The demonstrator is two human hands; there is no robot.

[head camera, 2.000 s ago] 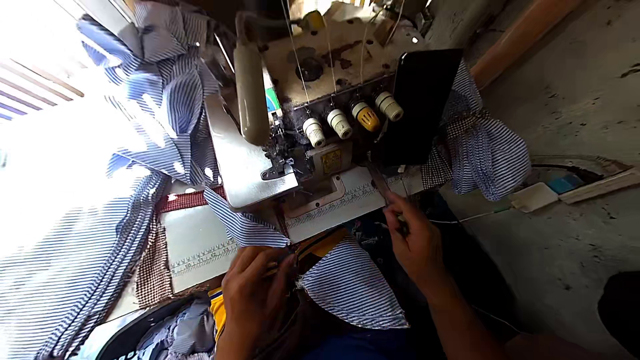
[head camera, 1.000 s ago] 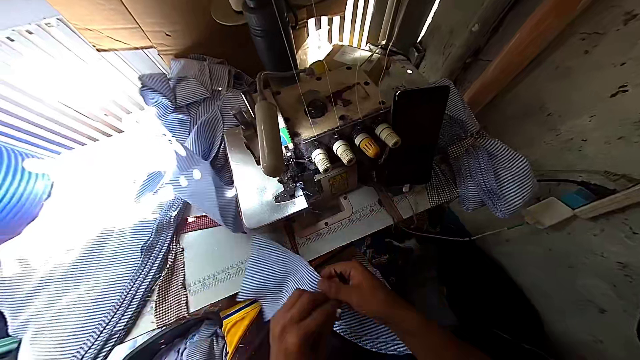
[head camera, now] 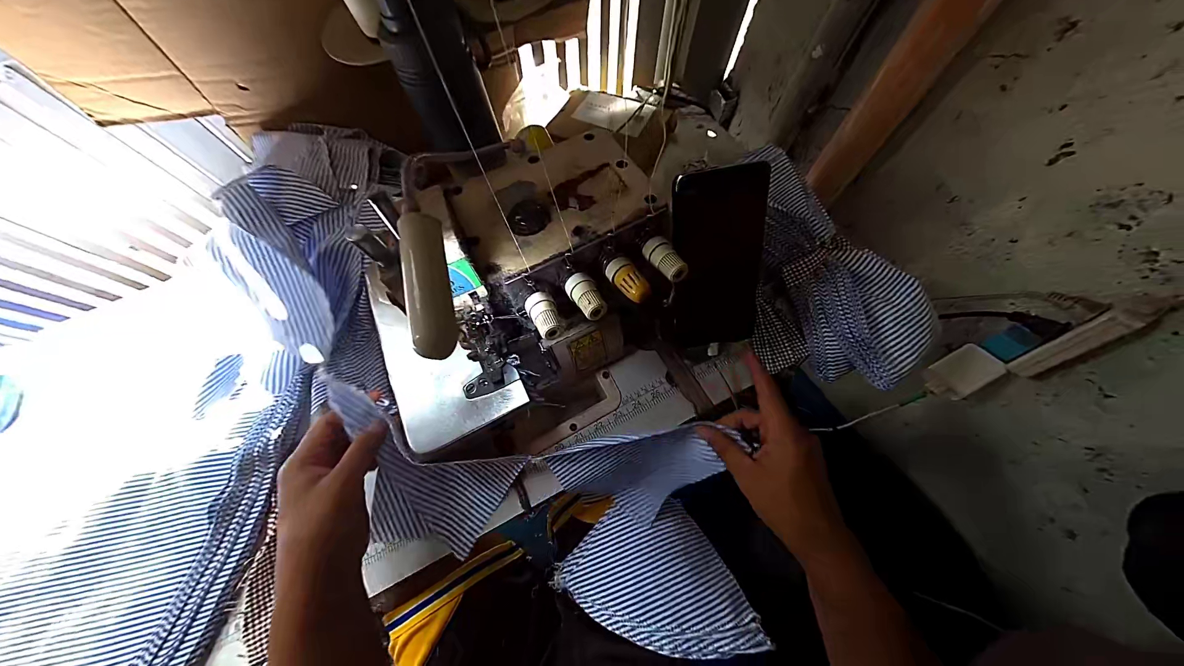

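Observation:
My left hand (head camera: 326, 467) pinches one end of a narrow blue-and-white striped fabric piece (head camera: 453, 486), left of the sewing machine's metal plate. With thumb and fingers my right hand (head camera: 763, 453) grips the same fabric farther right, its index finger raised toward the dark phone (head camera: 721, 254). Between the hands the fabric's edge stretches in front of the overlock sewing machine (head camera: 546, 213). Below it hangs a rounded striped fabric panel (head camera: 661, 583); whether the two are joined I cannot tell.
Striped cloth (head camera: 296, 240) is heaped at the machine's left, and a striped bundle (head camera: 860, 305) lies at its right. Tension knobs (head camera: 585, 296) carry threads. A measuring scale (head camera: 638, 402) runs along the machine bed. At the right, a power strip (head camera: 967, 370) is near the wall.
My hands were close together one second ago and are now wide apart, with the striped fabric drawn out between them. The view has shifted.

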